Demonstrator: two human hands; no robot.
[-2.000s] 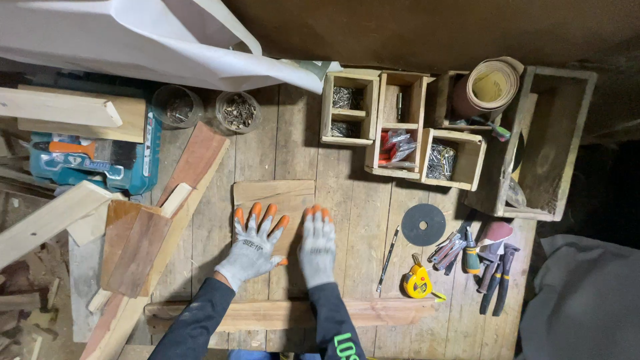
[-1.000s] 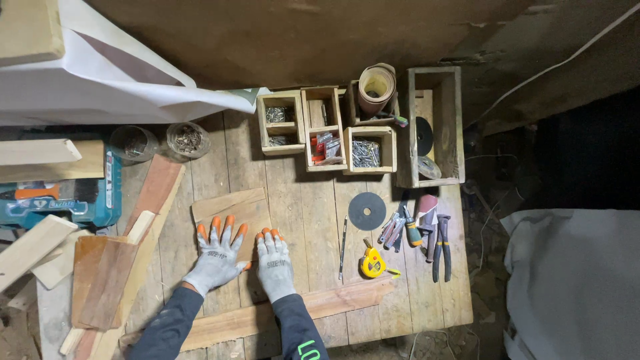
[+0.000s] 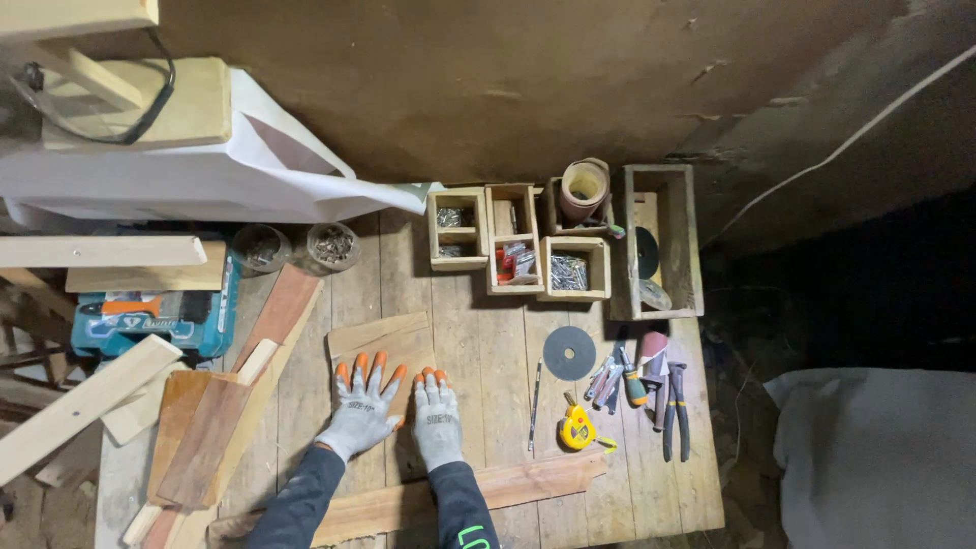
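Note:
A flat wooden board point(image 3: 385, 341) lies on the plank table in front of me. My left hand point(image 3: 363, 404), in a grey glove with orange fingertips, rests palm down on its left part with the fingers spread. My right hand point(image 3: 437, 415), gloved alike, lies flat along the board's right edge, its fingers near each other. Below both hands a long wooden strip point(image 3: 526, 482) runs crosswise, passing under my forearms. To the right are a pencil point(image 3: 535, 404), a yellow tape measure point(image 3: 577, 429) and a dark abrasive disc point(image 3: 569, 353).
Pincers point(image 3: 675, 412), a screwdriver point(image 3: 634, 385) and other tools lie at the right. Wooden boxes point(image 3: 576, 293) of screws and a long wooden box point(image 3: 692, 282) stand at the back. Left are two tubs point(image 3: 333, 246), stacked wood offcuts point(image 3: 202, 442) and a teal tool case point(image 3: 152, 335).
The view has shifted, showing more of the wall and the right side. Both hands stay on the board; the left fingers remain spread.

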